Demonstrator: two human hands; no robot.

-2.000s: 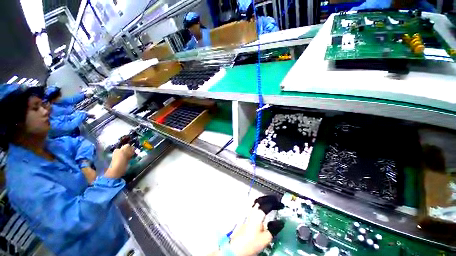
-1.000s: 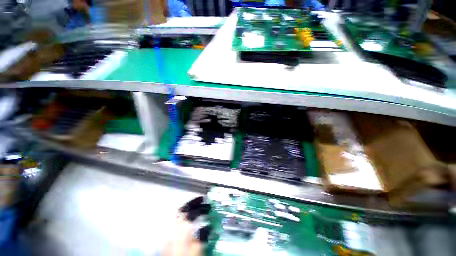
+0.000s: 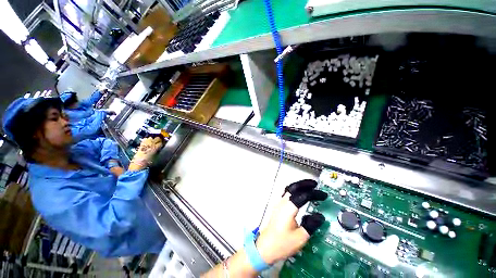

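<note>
A large green circuit board point(image 3: 397, 228) lies on the conveyor at the lower right, cut off by the picture's edge. Two round black cylinders stand on it, with several small white-topped round parts to their right. My left hand point(image 3: 288, 222) is at the board's left edge, its black-covered fingertips over the board, apart from each other. I see nothing held between them. A light blue band with a blue cord is on the wrist. My right hand is not in view.
Trays of white parts point(image 3: 296, 122) and small shiny dark parts point(image 3: 383, 144) sit under the shelf. A blue coiled cord point(image 3: 280, 81) hangs in front. The conveyor rail point(image 3: 239, 140) runs diagonally. A person in blue point(image 3: 98, 190) works at the left.
The view swung right, blurred, then came back left and lower. The two bins and the board now show larger. My left hand stays at the board's left edge, fingers still apart.
</note>
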